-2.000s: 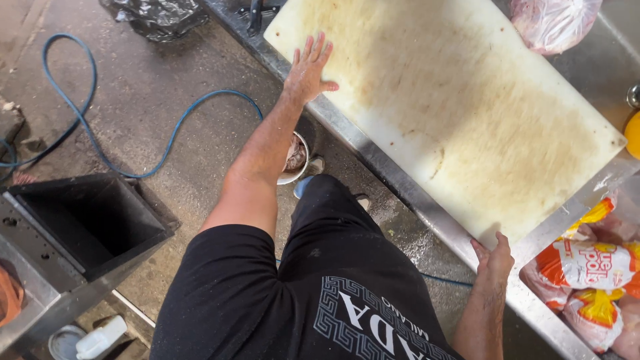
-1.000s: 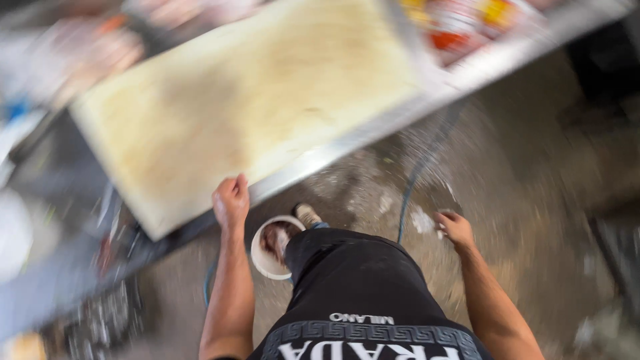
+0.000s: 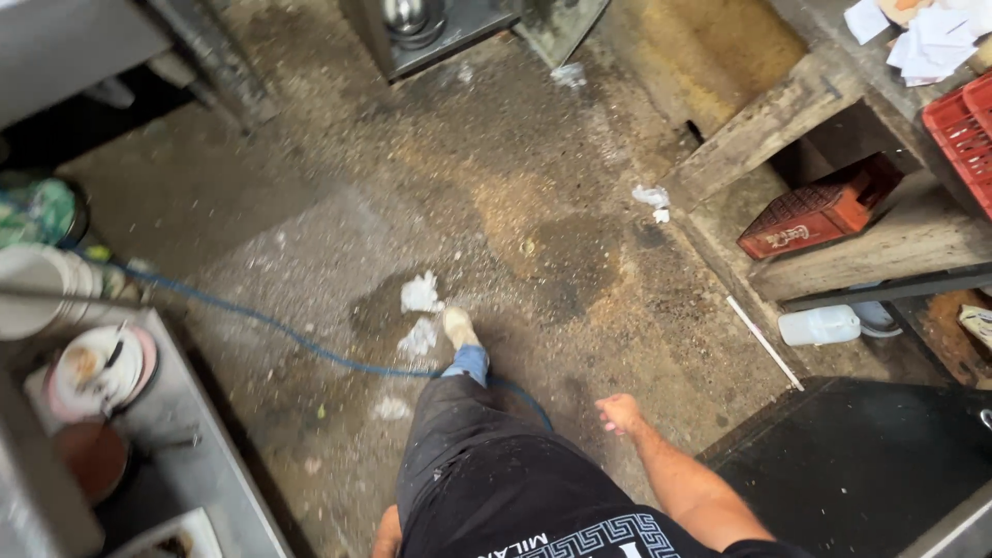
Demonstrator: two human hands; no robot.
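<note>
My right hand (image 3: 618, 413) hangs over the wet concrete floor with its fingers loosely curled, and nothing shows in it. Only a small part of my left hand (image 3: 387, 533) appears at the bottom edge, beside my black shirt; its fingers cannot be made out. A blue hose (image 3: 310, 341) runs across the floor and passes under my leg. Crumpled white scraps (image 3: 420, 292) lie by my shoe (image 3: 459, 325). The white cutting board is out of view.
To the left, a steel sink (image 3: 209, 426) holds dirty plates (image 3: 97, 368), with white buckets (image 3: 39, 287) behind it. On the right are a red plastic crate (image 3: 821, 209), a translucent plastic jug (image 3: 820, 325), a white stick (image 3: 765, 343) and a dark metal surface (image 3: 852, 457).
Two seconds ago both my hands were on the white cutting board; now they are away from it. The view has swung to the open floor, and I have walked away from the counter.
</note>
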